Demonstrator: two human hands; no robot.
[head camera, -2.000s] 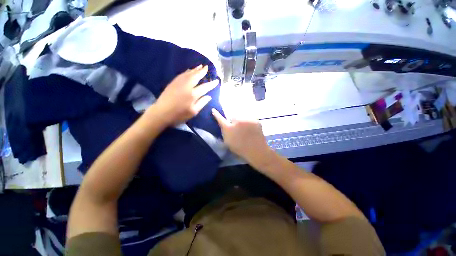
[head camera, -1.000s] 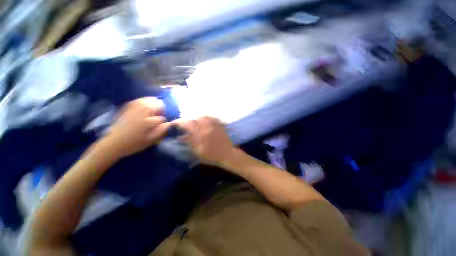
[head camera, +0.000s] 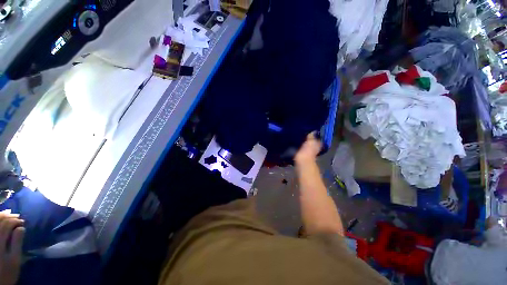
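Observation:
My right hand (head camera: 308, 149) reaches down to the lower edge of the large navy work stack (head camera: 278, 67), beside the blue rim of its container. The hand is slightly blurred, and whether it grips cloth cannot be told. My left hand (head camera: 10, 236) is cut off by the left edge. It lies at the navy garment piece (head camera: 47, 222) with its white and grey parts, by the needle end of the machine; its hold is unclear.
The sewing machine's control panel (head camera: 88, 22) is upper left. Labels and scraps (head camera: 173, 58) lie by the ruled table edge (head camera: 144, 117). A phone (head camera: 236, 160) lies on a white surface below the table. White cloth heaps (head camera: 411, 128) and red cloth (head camera: 397, 242) are at right.
The view has swung to the right. My right hand has left the garment at the needle and moved out to the navy stack. My left hand stays by the garment, now at the picture's edge.

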